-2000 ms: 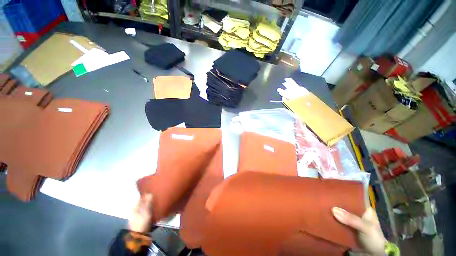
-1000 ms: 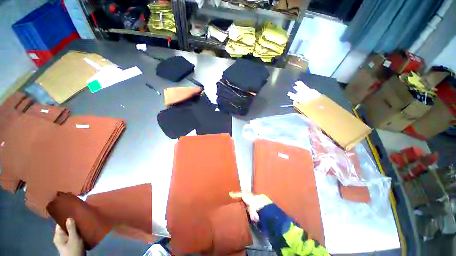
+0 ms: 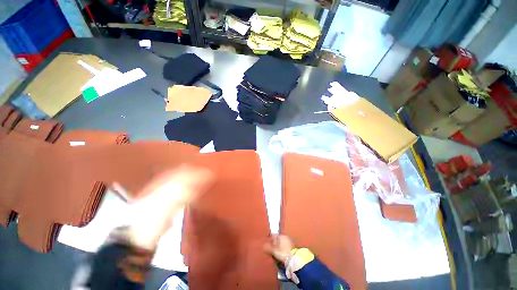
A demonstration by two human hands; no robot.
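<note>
My left hand (image 3: pixel 181 184) is motion-blurred, over the upper left of the centre stack of rust-brown panels (image 3: pixel 232 198). A blurred rust-brown panel (image 3: pixel 142 161) stretches from the left stack to the centre stack, beside and under this hand; whether the fingers grip it cannot be told. My right hand (image 3: pixel 280 247) touches the centre stack's right edge low down, its fingers partly bent; its grip is unclear. A left stack of notched brown panels (image 3: pixel 39 181) and a right brown stack (image 3: pixel 320 209) carry small white stickers.
Black pieces stand stacked (image 3: pixel 267 88) at the back, with flat black pieces (image 3: pixel 232 130) and a tan piece (image 3: pixel 187 98) nearby. Clear plastic (image 3: pixel 416 243) and a tan card bundle (image 3: pixel 374 127) lie right. Tan card (image 3: pixel 62 82) lies back left. Cardboard boxes (image 3: pixel 431 107) stand beyond the table.
My left hand has moved from the lower left up to the centre stack, and a panel now spans left and centre stacks. My right hand has drawn down to the centre stack's edge.
</note>
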